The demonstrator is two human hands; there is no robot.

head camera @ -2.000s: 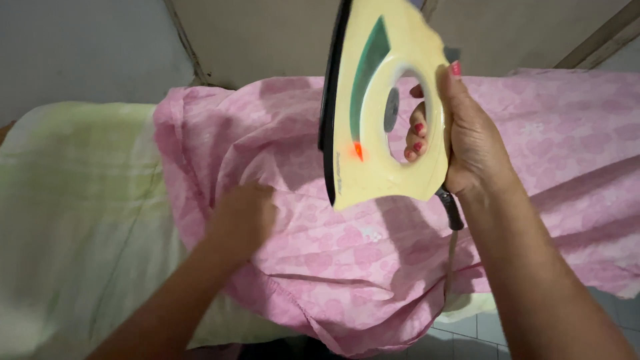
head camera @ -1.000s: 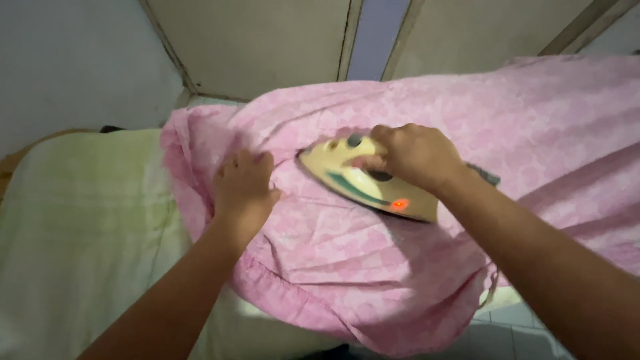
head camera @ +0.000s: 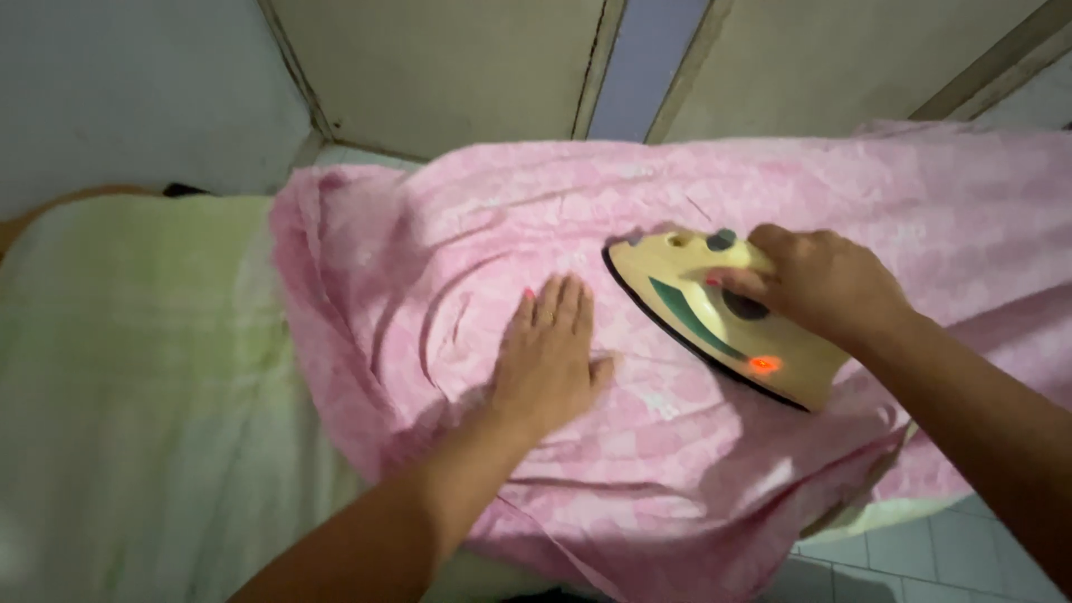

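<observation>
A cream clothes iron (head camera: 712, 318) with a green stripe and a lit orange light lies soleplate down on a pink patterned cloth (head camera: 653, 469). My right hand (head camera: 821, 289) is closed around the iron's handle. Its tip points to the upper left. Flat on the cloth to the left of the iron rests my left hand (head camera: 548, 360), palm down, pressing on the fabric with nothing in its grasp. Curved wrinkles and folds lie in the cloth around and left of that hand. The iron's soleplate is hidden from view.
The pink cloth is spread over a padded surface with a pale green and white cover (head camera: 159, 377), which shows at the left. Behind stand beige panels (head camera: 452, 75) and a grey wall (head camera: 142, 92). Floor tiles (head camera: 946, 544) show at the lower right.
Two seconds ago the iron was raised in my right hand; it came down onto the cloth. My left hand, earlier bunched, now lies flat and has moved right, nearer the iron.
</observation>
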